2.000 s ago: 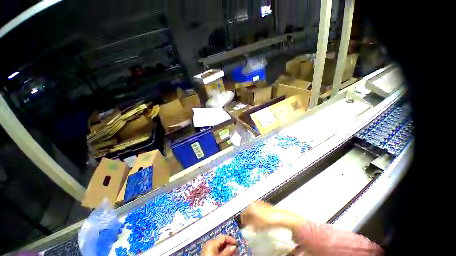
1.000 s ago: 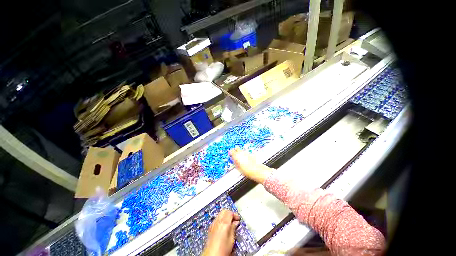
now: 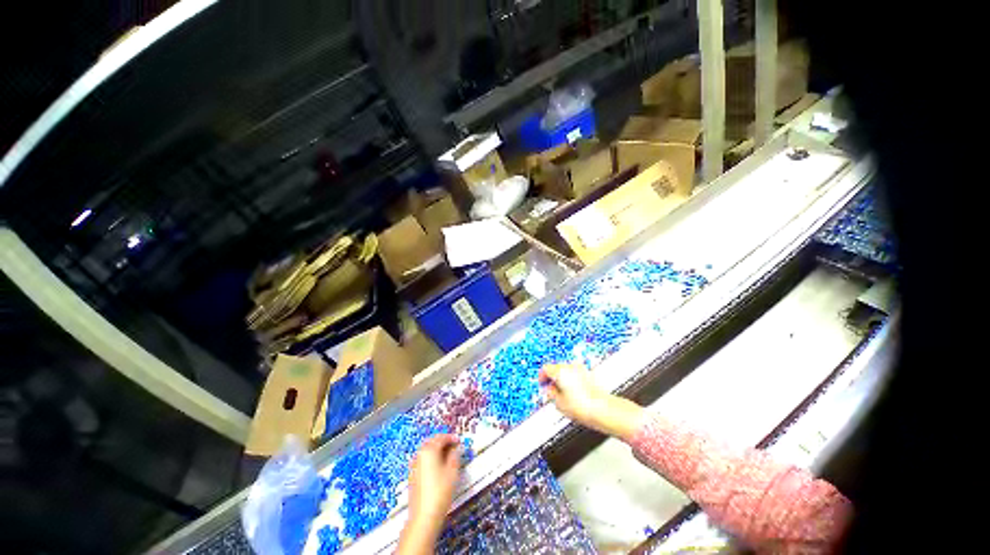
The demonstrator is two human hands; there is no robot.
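Many tiny blue components (image 3: pixel 380 466) lie in a long loose heap on the white ledge, with a small dark red patch (image 3: pixel 461 407) amid them. My right hand (image 3: pixel 581 396) is over the near edge of the blue heap, fingertips together; whether it holds a piece is too small to tell. My left hand (image 3: pixel 434 477) is over the heap just left of the red patch, fingers bent together; its hold cannot be told. A blue-purple circuit board panel (image 3: pixel 516 515) lies on the line below, between my forearms, with neither hand on it.
A clear plastic bag with blue contents (image 3: pixel 282 504) stands at the heap's left end. Another board panel (image 3: pixel 863 230) lies farther right on the conveyor rails (image 3: pixel 749 314). Behind the ledge are a blue bin (image 3: pixel 461 311), open cardboard boxes (image 3: pixel 288 407) and pale upright posts (image 3: pixel 711 98).
My left hand has moved from the board panel up to the component heap. My right hand went from beside the panel to the heap and is still there. The view has shifted.
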